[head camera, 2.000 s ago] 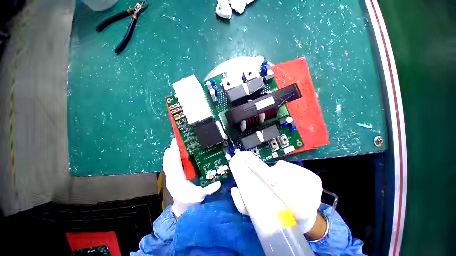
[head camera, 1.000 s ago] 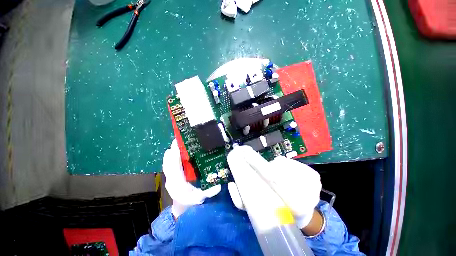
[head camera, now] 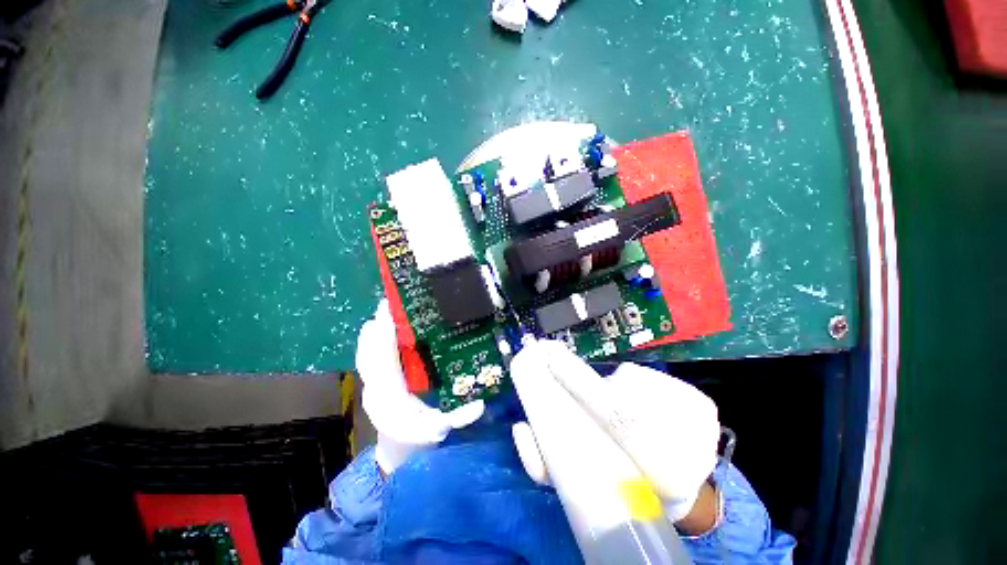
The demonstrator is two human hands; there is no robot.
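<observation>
The green circuit board [head camera: 475,342] lies tilted on a red foam pad [head camera: 690,237]. It carries a tall white block [head camera: 431,215], a black square component [head camera: 462,292], a long black transformer [head camera: 558,245] and grey blocks. My gloved left hand [head camera: 403,386] holds the board and pad at the lower left corner, thumb along the near edge. My gloved right hand [head camera: 646,419] is closed around the white glue dispenser [head camera: 585,464], which has a yellow mark. The dispenser's front is over the board's near edge beside small blue parts; the thin needle points toward the gap by the transformer.
Side cutters [head camera: 289,39] lie at the back left of the scuffed green bench [head camera: 265,221]. A white cloth [head camera: 525,13] is at the back. A round white thing [head camera: 530,141] shows behind the board. A conveyor with white-red edging runs right, carrying red foam [head camera: 983,39]. Another board on red foam is lower left.
The dispenser front has moved slightly back toward me from a second ago, showing more of the small blue parts. The red foam on the conveyor has moved up and right in view.
</observation>
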